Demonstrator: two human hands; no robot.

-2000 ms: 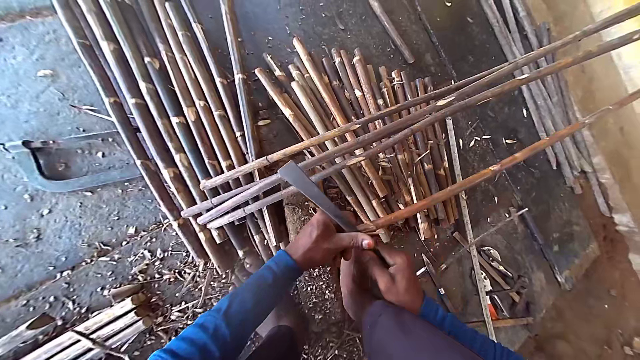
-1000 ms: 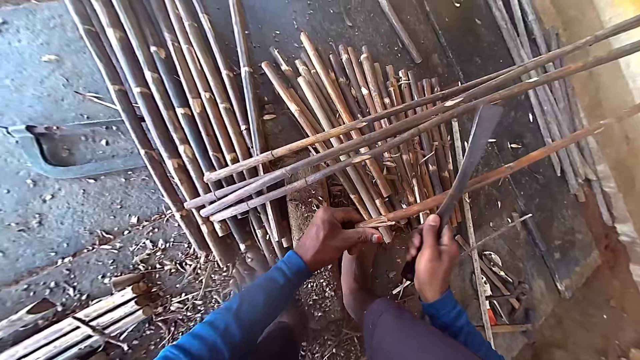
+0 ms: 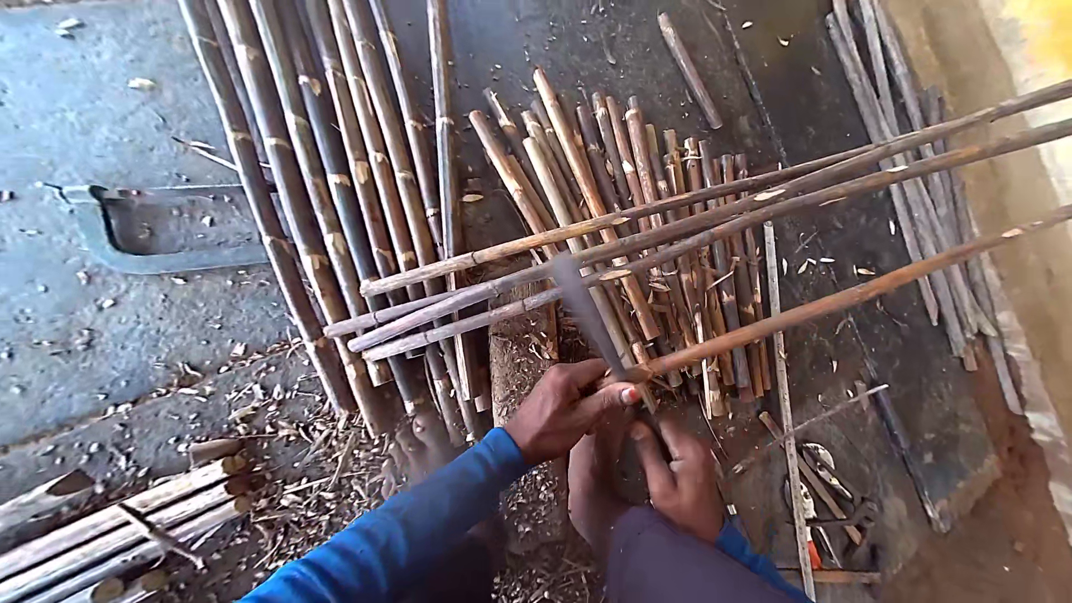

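My left hand (image 3: 569, 409) grips the near end of a long reddish-brown bamboo pole (image 3: 804, 314), which slants up to the right. A broad knife blade (image 3: 589, 316), blurred, crosses at that end and points up and left. My right hand (image 3: 682, 473) is closed around the knife's lower end, its handle mostly hidden by the fingers. Several longer bamboo poles (image 3: 712, 226) lie just beyond my hands, across a pile of short bamboo pieces (image 3: 586, 159). My bare foot (image 3: 596, 481) is between and below my hands.
Thick bamboo poles (image 3: 289, 167) lie at left, partly over a metal saw frame (image 3: 167, 261). Cut poles (image 3: 126, 511) are at lower left, thin sticks (image 3: 904, 167) at upper right. Shavings (image 3: 285, 444) cover the ground. Small tools (image 3: 825, 477) lie at lower right beside a thin strip (image 3: 779, 377).
The knife has swung from upright at the right, one second ago, to across the pole's end beside my left hand. My right hand has moved down and left with it.
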